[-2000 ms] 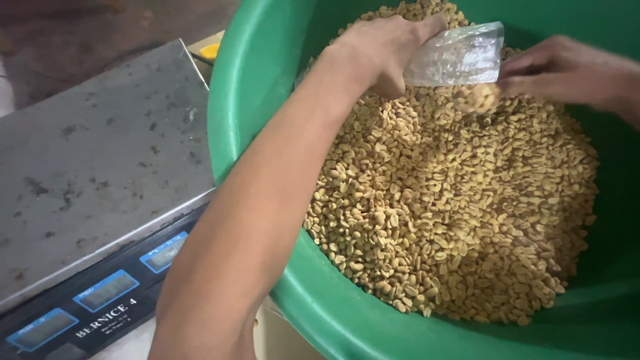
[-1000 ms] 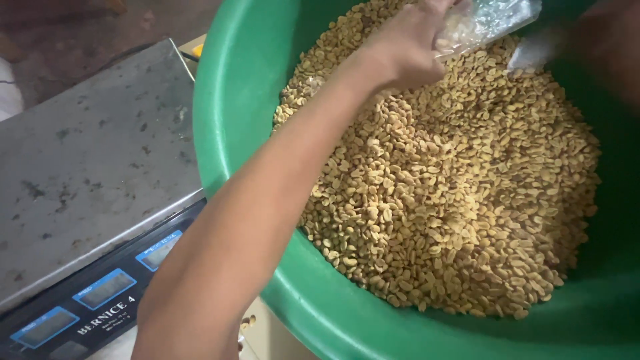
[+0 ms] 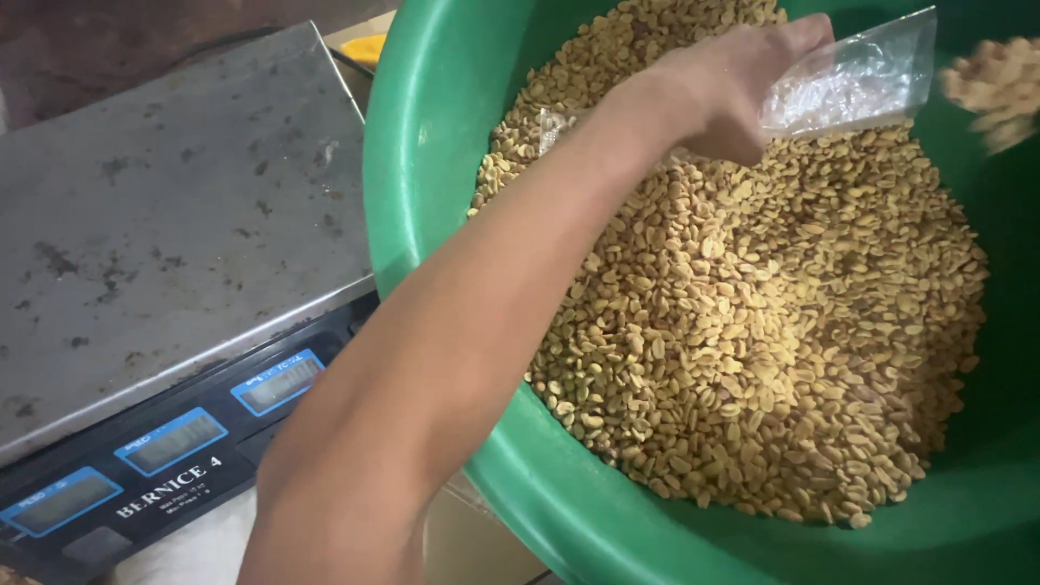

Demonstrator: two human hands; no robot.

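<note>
A green plastic basin [image 3: 398,195] holds a large heap of pale split nuts [image 3: 731,341], which look like peanuts. Over the far part of the heap my left hand [image 3: 731,89] is shut on a clear plastic bag [image 3: 853,81], whose wide end points right. Beside that wrist, a piece of clear plastic [image 3: 554,130] lies on the nuts. At the right edge a blurred clump of nuts [image 3: 995,89] is in view above the dark inner wall of the basin. My right hand cannot be seen.
Left of the basin stands a digital scale with a stained metal platform [image 3: 162,219] and a dark display panel [image 3: 175,463]. A yellow item [image 3: 364,49] lies behind, between scale and basin. White material [image 3: 195,544] shows below the panel.
My right hand, seen near the bag's opening two seconds ago and blurred at the right one second ago, has left the view. My left hand still holds the bag.
</note>
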